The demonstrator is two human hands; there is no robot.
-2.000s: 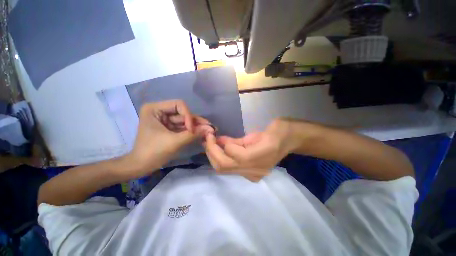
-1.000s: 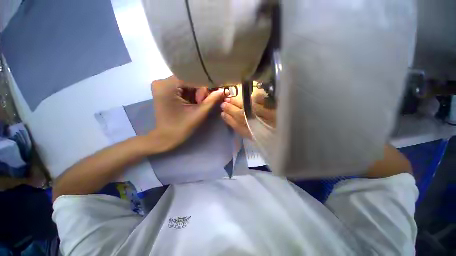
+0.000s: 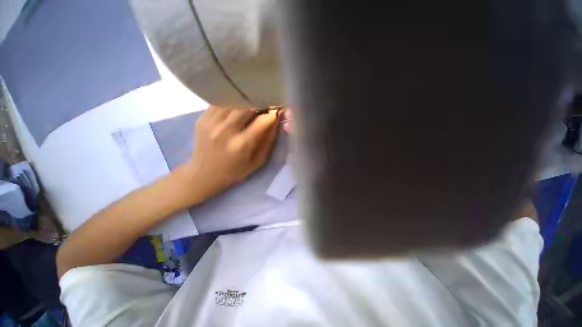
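The grey fabric panel (image 3: 246,204) lies on the white table in front of me, with a pale band (image 3: 141,153) along its left side. A small pale strip (image 3: 281,182) lies on the panel near its right part. My left hand (image 3: 233,144) is at the needle area with its fingers bent down over the panel's upper part; what its fingertips hold cannot be told. Only a fingertip of my right hand (image 3: 286,120) shows beside it; the sewing machine head (image 3: 217,51) and its large dark part hide the rest.
Another blue-grey cut piece (image 3: 76,60) lies at the upper left of the white table (image 3: 83,172). A folded grey-and-white bundle (image 3: 22,191) is at the far left. Blue plastic (image 3: 554,201) shows below the table edge at the right.
The view has moved in closer, so the machine head covers more of the right side and most of my right hand. The small pale strip now shows on the panel.
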